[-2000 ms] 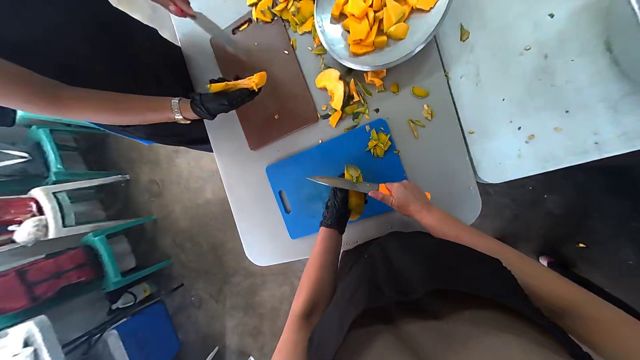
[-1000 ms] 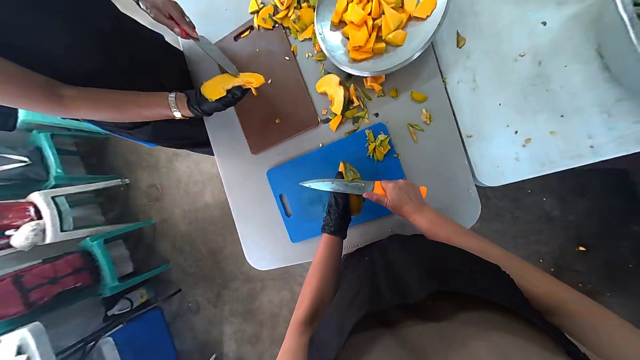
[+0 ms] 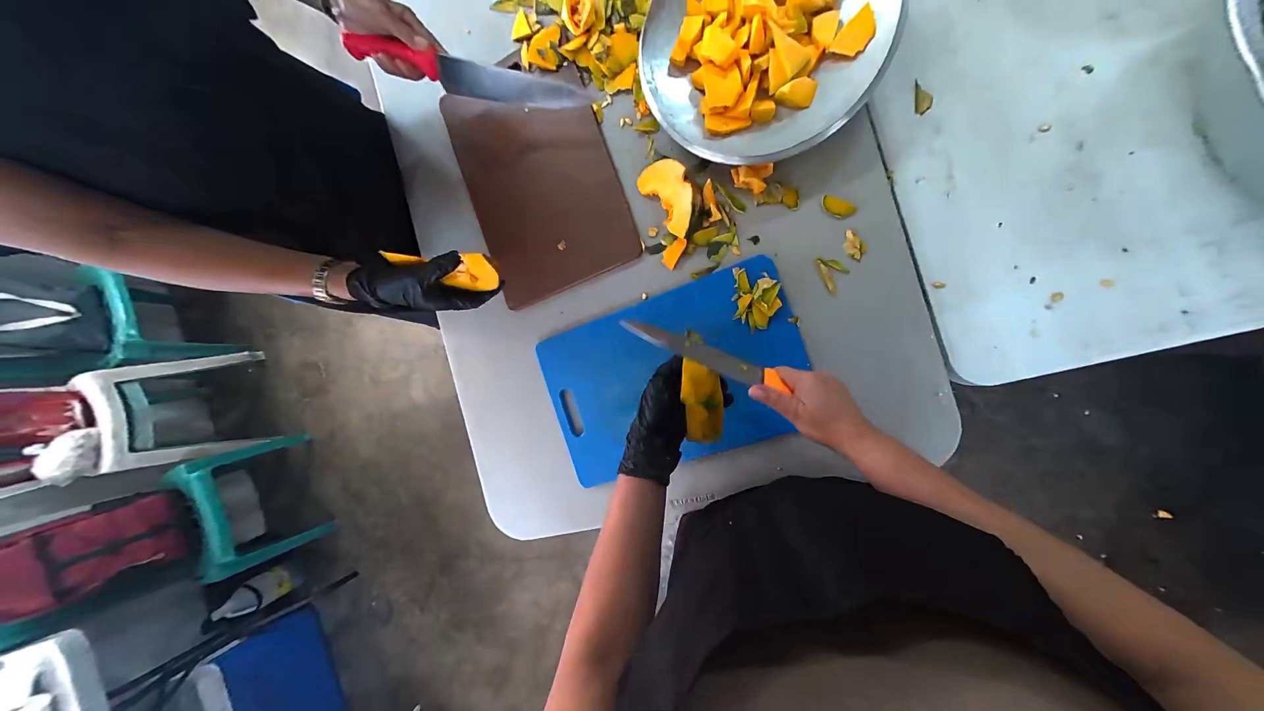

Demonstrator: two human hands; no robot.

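My left hand (image 3: 660, 420), in a black glove, holds a squash piece (image 3: 702, 403) with some green rind on it, above the blue cutting board (image 3: 612, 370). My bare right hand (image 3: 818, 407) is closed around the orange handle of a kitchen knife (image 3: 726, 363). The blade crosses the upper end of the piece, its tip pointing up and left; whether it cuts in, I cannot tell. A small heap of rind peelings (image 3: 757, 299) lies at the board's upper right.
A co-worker at upper left holds a red-handled knife (image 3: 513, 84) and a squash slice (image 3: 472, 273) beside a brown cutting board (image 3: 553, 197). A metal bowl (image 3: 681, 128) of squash chunks stands at the top. Scraps (image 3: 706, 232) lie between. Plastic chairs (image 3: 212, 513) are at left.
My knife has tilted, its tip now higher than its handle compared with a second ago. The co-worker's knife has moved away from the squash slice, which has shifted lower, off the brown board's left side.
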